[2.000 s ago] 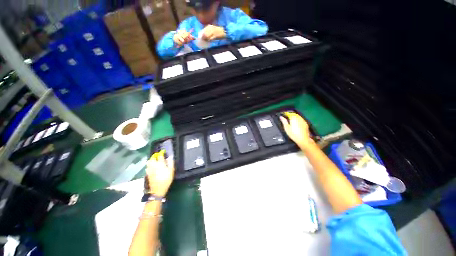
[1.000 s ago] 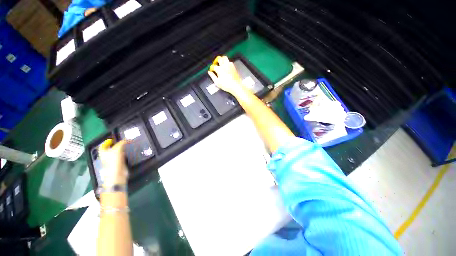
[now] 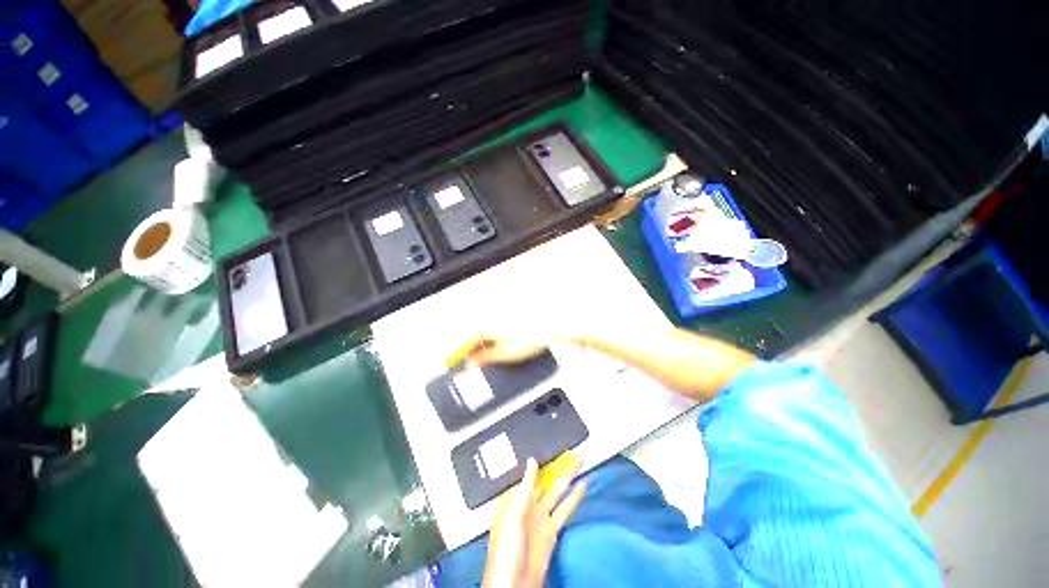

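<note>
Two dark smartphones lie back up on the white work mat (image 3: 552, 285). My right hand (image 3: 506, 348) is over the top edge of the farther phone (image 3: 508, 388), its yellow-cotted fingertips near the white label; whether it grips is unclear. My left hand (image 3: 538, 517) is at the near edge of the nearer phone (image 3: 527, 439), fingers apart, yellow cots showing, palm partly cut off by the bottom edge. The black phone tray (image 3: 334, 267) behind the mat holds phones in several slots; two slots' worth of space shows bare black.
Stacked black trays (image 3: 403, 109) stand behind the phone tray, with more at right. A blue parts bin (image 3: 736, 301) with white scraps stands right of the mat. A label roll (image 3: 170, 250), translucent film sheets (image 3: 144, 333) and a white sheet (image 3: 236, 488) lie left. A blue stool (image 3: 972, 345) stands right.
Both hands have come from the phone tray to the mat. Two phones now lie on the mat, and two tray slots that held phones are bare. The view has shifted slightly.
</note>
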